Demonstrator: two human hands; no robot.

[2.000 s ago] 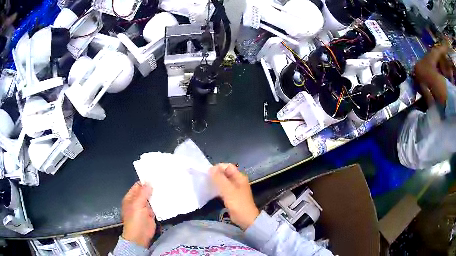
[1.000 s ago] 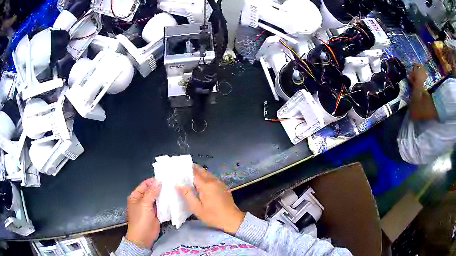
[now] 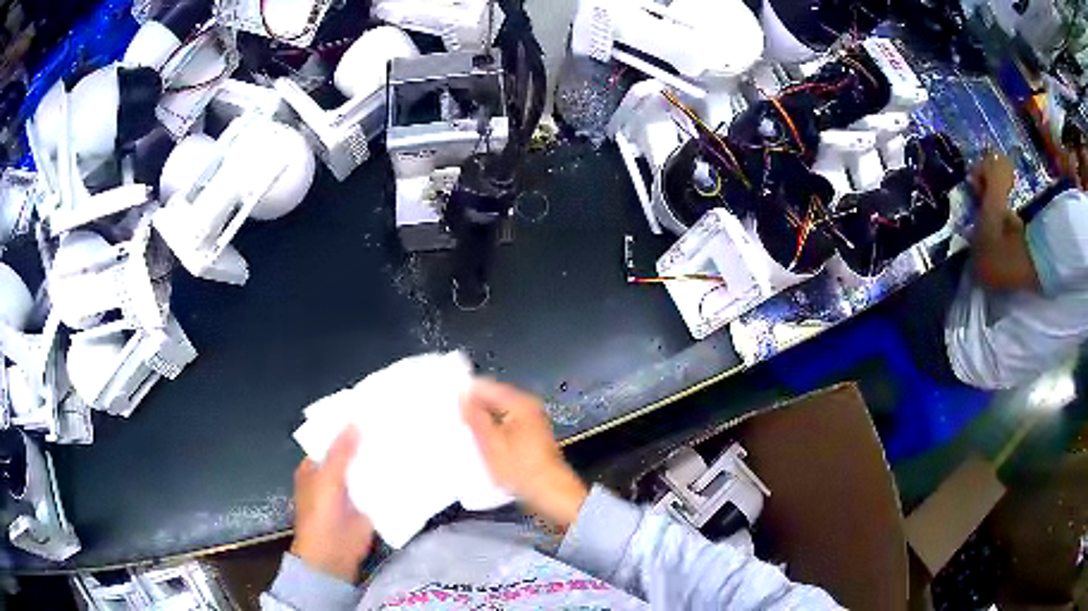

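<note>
A white paper or wiping cloth (image 3: pixel 418 448) is spread flat between my hands, over the bench's front edge. Its edges are uneven and layered. My left hand (image 3: pixel 331 507) grips its left side near the lower corner. My right hand (image 3: pixel 519 448) grips its right side and is slightly blurred. The fingers behind the cloth are hidden.
Dome camera bodies (image 3: pixel 239 185) are piled at left. A black screwdriver (image 3: pixel 483 191) hangs before a silver-grey metal box (image 3: pixel 446 107). Open camera heads (image 3: pixel 793 215) with wires stand at right. A cardboard box (image 3: pixel 829 489) holds white parts. Another person's arm (image 3: pixel 1002 227) is at far right.
The cloth was spread two seconds ago, bunched narrow one second ago, and is now spread wide again. My right hand has shifted and turned on it.
</note>
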